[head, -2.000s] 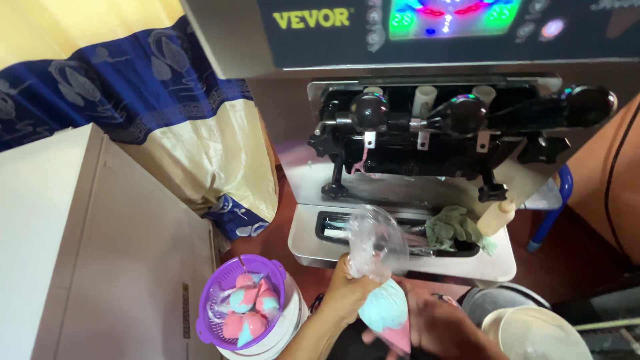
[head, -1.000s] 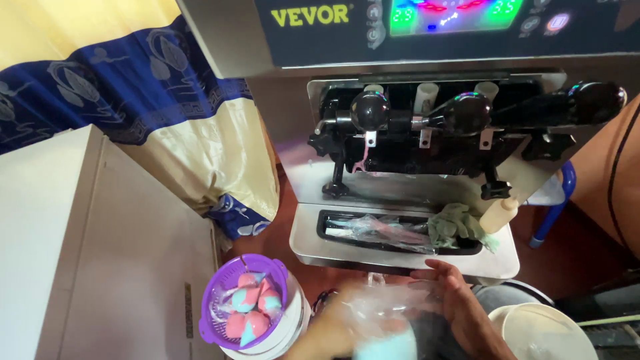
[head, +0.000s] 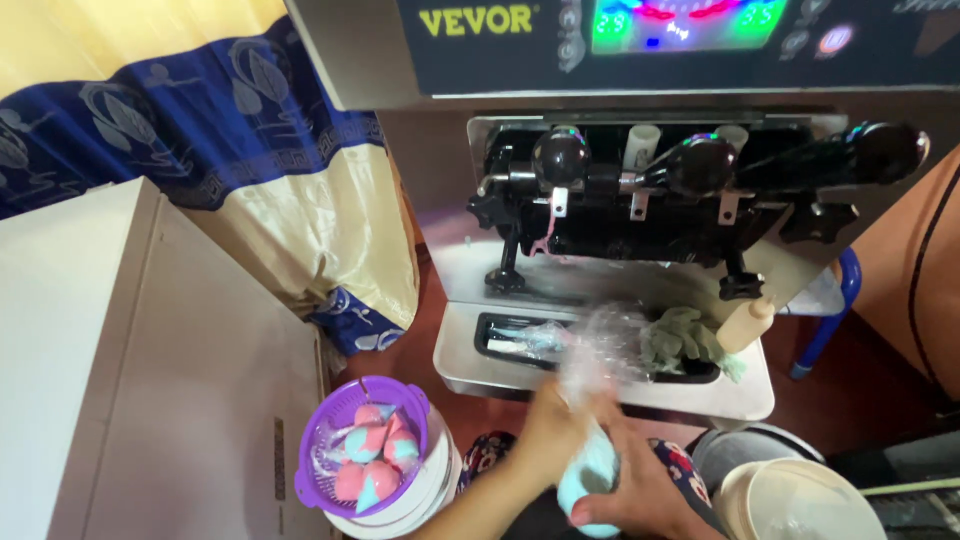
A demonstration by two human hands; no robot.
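A clear plastic bag with pale blue soft ice cream in its lower part is between my hands, below the machine's drip tray. My left hand grips the bag's gathered neck, and the loose, blurred plastic top rises above it. Fingers of my right hand wrap round the filled part from the right, the thumb across its front. Behind stands a soft-serve ice cream machine with several black-knobbed levers; a pink streak marks its left outlet. To the left, a purple plastic basket holds several pink and blue filled bags.
On the drip tray lie plastic wrap, a greenish cloth and a cream squeeze bottle. A white cabinet stands at left, a round tub at lower right, and a blue-legged stool behind.
The filled bag, low and partly out of view one second ago, is now higher between my hands. My right hand has come from beside the drip tray onto the bag.
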